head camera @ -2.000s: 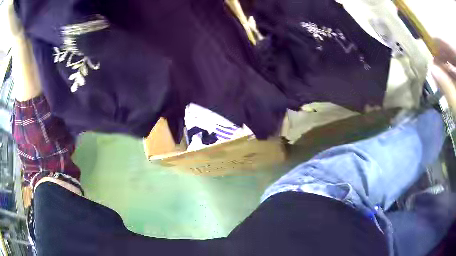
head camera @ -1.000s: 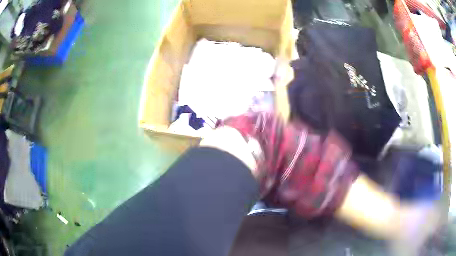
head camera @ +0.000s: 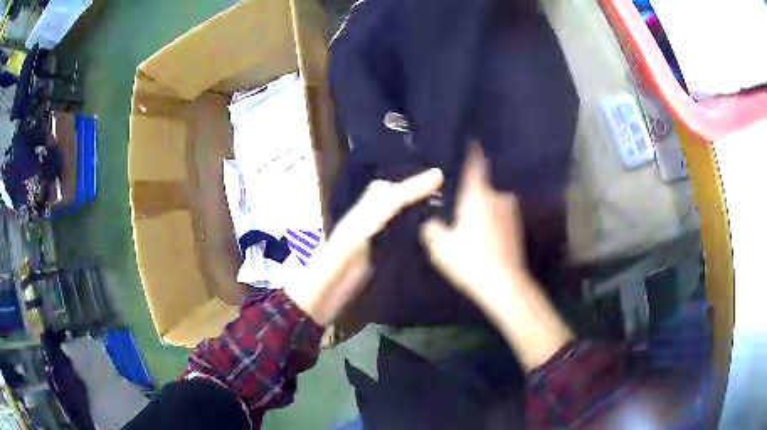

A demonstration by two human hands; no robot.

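Observation:
A dark garment piece (head camera: 521, 109) lies beside the box, with a small pale embroidered patch near its middle. My left hand (head camera: 357, 235) reaches over its left part, fingers pointing right; whether they pinch cloth is unclear. A tiny pale spot shows near the left fingertips. My right hand (head camera: 479, 235) is blurred over the lower middle of the cloth, with thumb and forefinger apart and nothing seen in it. The two hands are close but not touching.
An open cardboard box (head camera: 164, 210) stands left on the green floor (head camera: 113, 168), holding white papers (head camera: 273, 151) and a striped piece. A pinkish-red basket rim (head camera: 673, 92) and yellowish table edge (head camera: 719, 252) are at right. Blue-sided boxes (head camera: 87, 159) stand far left.
The view has turned, bringing the dark garment piece to the centre and the box to the left. The arm that crossed the view has drawn back, and both hands are now over the cloth.

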